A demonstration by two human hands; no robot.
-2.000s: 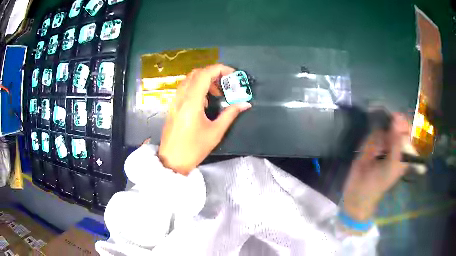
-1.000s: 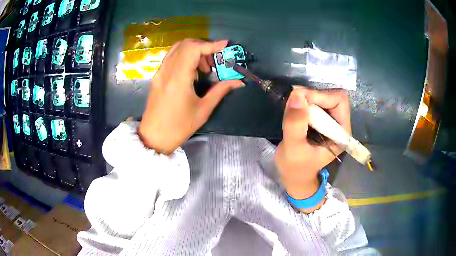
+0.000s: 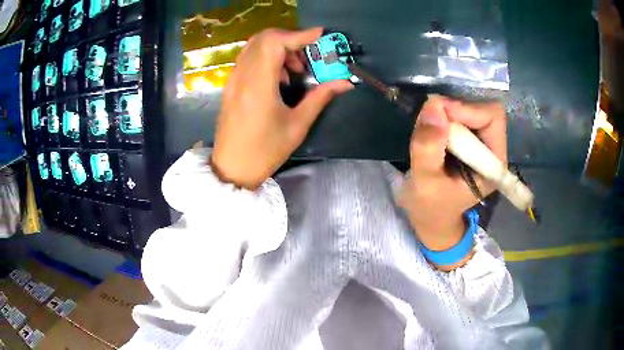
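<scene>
My left hand [image 3: 263, 109] holds a small cyan circuit board module [image 3: 330, 61] by its edges between thumb and fingers, above the dark green mat. My right hand [image 3: 455, 164] grips a soldering iron [image 3: 487, 160] with a thick cream handle and a dark narrow front, held like a pen. Its front points up and left, and its tip is at the module's right part. Whether the tip touches the module cannot be told. A thin dark stick, likely tweezers, also shows under the handle in my right hand.
A black component tray [image 3: 154, 130] with rows of cyan modules and some plain pockets stands at the left. A gold-amber Kapton sheet [image 3: 236, 31] and a silvery film strip [image 3: 472, 65] lie on the mat [image 3: 383, 130]. A copper-orange strip [image 3: 605, 137] is at the right end. Cardboard boxes [image 3: 102, 307] are below.
My right hand has come from the far right, blurred before, to the module with the iron. Since the previous frame the view has shifted, while both hands keep their holds.
</scene>
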